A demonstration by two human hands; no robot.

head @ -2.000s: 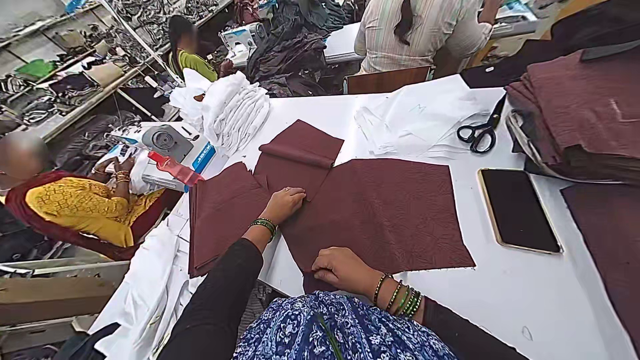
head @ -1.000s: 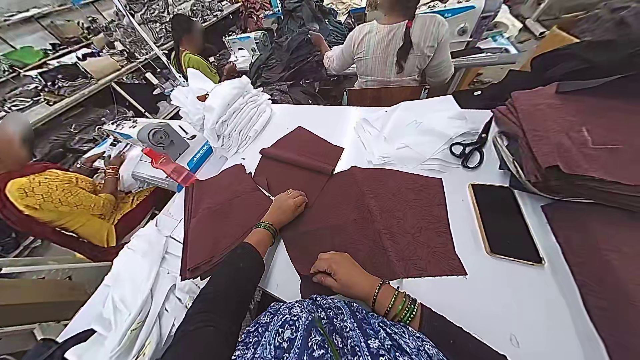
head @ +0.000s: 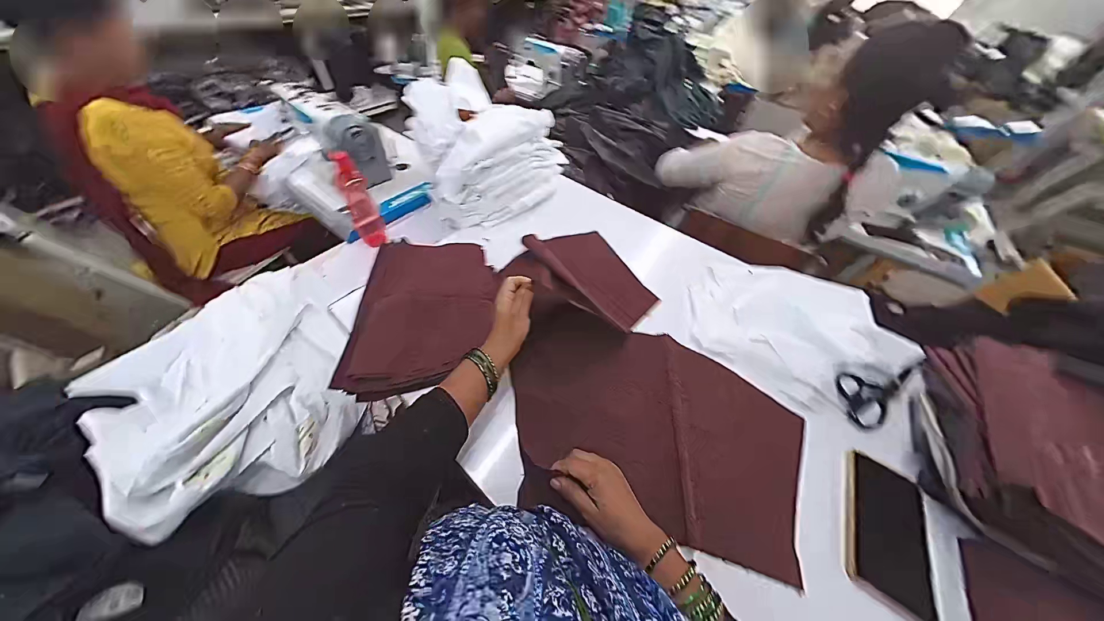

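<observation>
A large maroon fabric panel (head: 733,431) with a raised seam or fold lies on the white table. My left hand (head: 515,302) pinches the upper left part of this cloth, beside a smaller folded maroon piece (head: 608,272). At the panel's lower left edge, my right hand (head: 595,492) holds the fabric between thumb and fingers. A stack of maroon cut pieces (head: 423,315) rests just left of my left hand. Both wrists wear bangles.
White fabric (head: 233,397) is heaped at left, with a folded white stack (head: 496,164) behind. Black-handled scissors (head: 862,401), a phone (head: 893,535), white cloth pieces (head: 768,323) and maroon piles (head: 1035,423) are at right. People sit at sewing machines (head: 354,142) beyond the table.
My left hand has lifted the cloth's upper part somewhat, and the folded piece beside it is tilted. My right hand stays near the lower edge. The view has swung to the left.
</observation>
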